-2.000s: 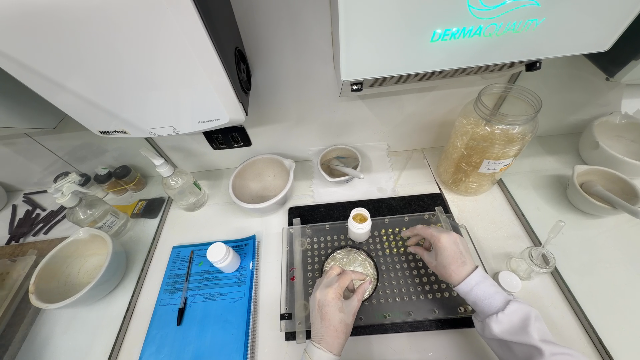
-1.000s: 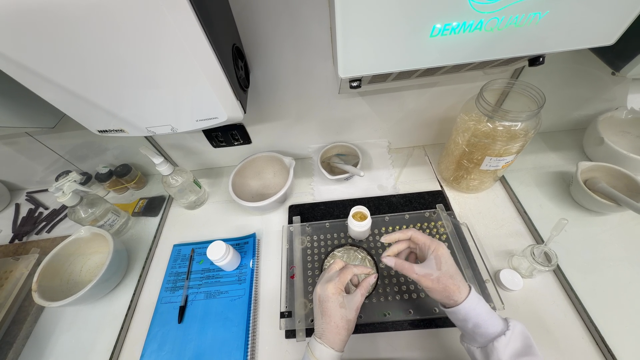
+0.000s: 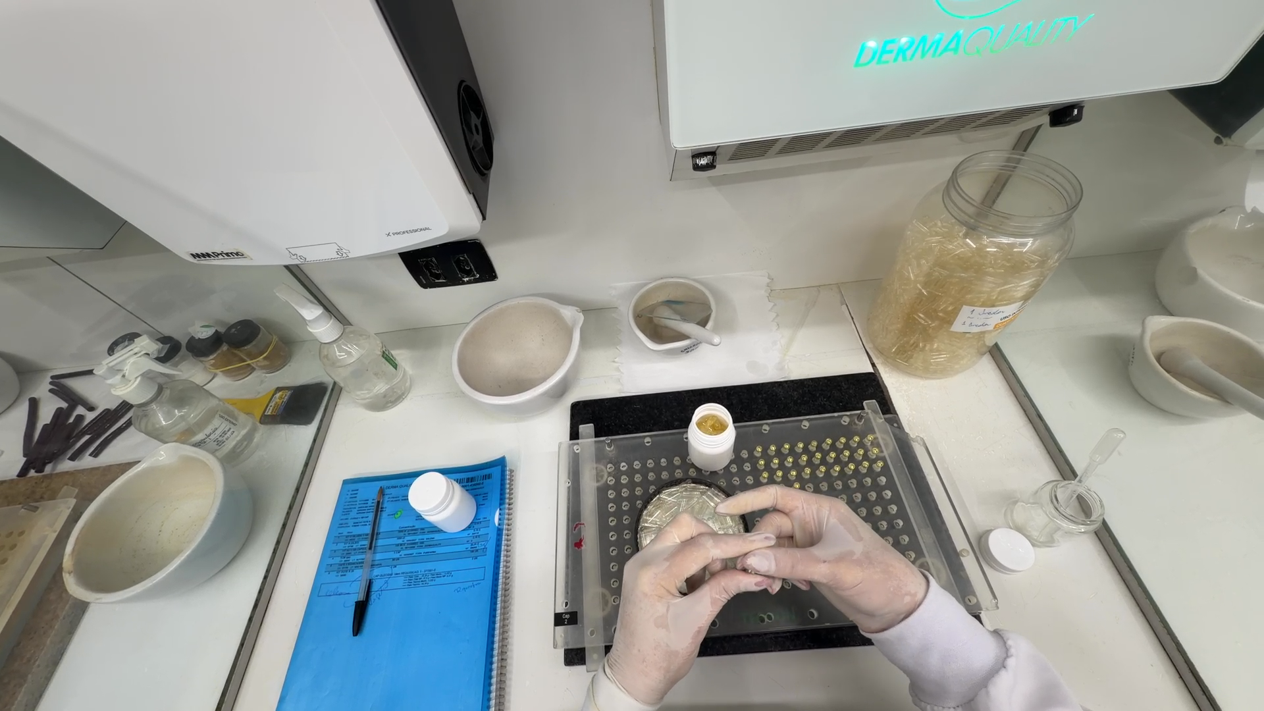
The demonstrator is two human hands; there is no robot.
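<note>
Both my hands wear translucent gloves and meet over the lower middle of a clear perforated capsule-filling board point(image 3: 790, 620). The fingertips of my left hand point(image 3: 681, 583) and my right hand point(image 3: 829, 553) are pinched together; whatever small thing is between them is too hidden to tell. Just behind them, a round dish of clear empty capsules point(image 3: 681, 502) lies on the board, partly covered by my fingers. An open white bottle with yellow contents point(image 3: 712, 446) stands at the board's back edge. Yellow-filled capsules point(image 3: 810, 459) sit in holes at the back right.
A large jar of capsules point(image 3: 948, 286) stands back right, a small glass jar with a pipette point(image 3: 1055, 513) and a white cap point(image 3: 1008, 550) at right. Mortars point(image 3: 518, 355) line the back. Left are a blue spiral notebook point(image 3: 395, 612), a pen point(image 3: 367, 563) and a white bottle point(image 3: 441, 502).
My right hand has moved left from the yellow capsules at the board's right to meet my left hand. My left hand has stayed by the dish.
</note>
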